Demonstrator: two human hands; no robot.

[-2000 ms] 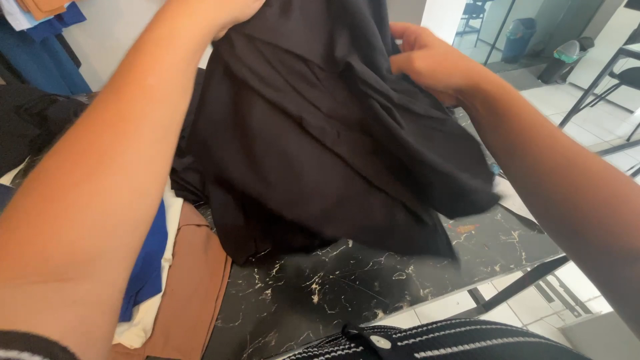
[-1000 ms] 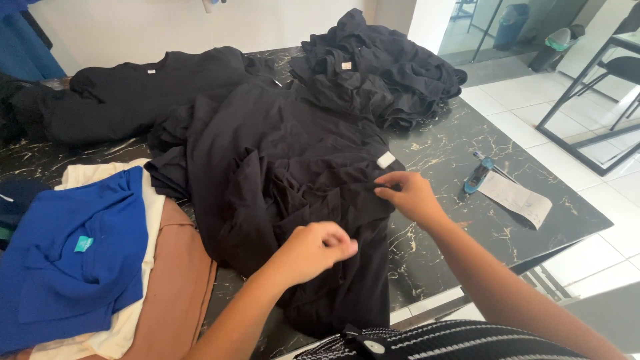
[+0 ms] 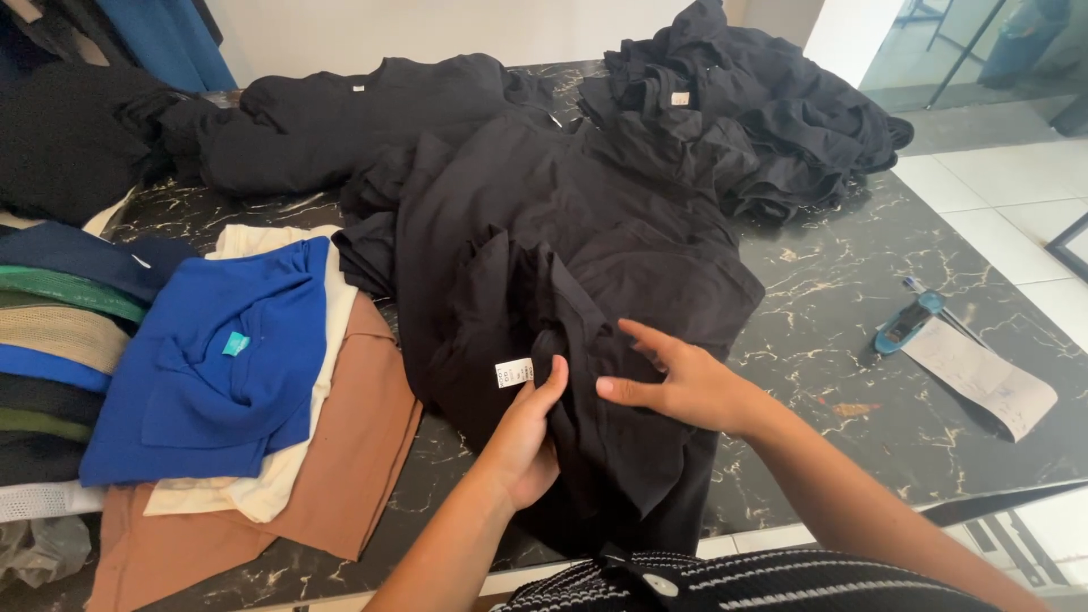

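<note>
A black garment lies spread and bunched over the near middle of a dark marbled table. At its near part my left hand grips a fold of the black cloth, thumb up, right beside a white label that bears writing. My right hand is just right of that fold, its thumb and fingers apart, holding nothing. Further back lie a black top with a small neck label and, at the right, a heap of black garments.
To the left, a folded blue garment rests on cream and brown cloth, beside a stack of folded garments in several colours. On the right lie a small blue tool, a pen and a paper strip with handwriting.
Two seconds ago both hands held black cloth up over the table; now it lies on the table. Since one second ago my left hand has taken hold of a fold near a white label.
</note>
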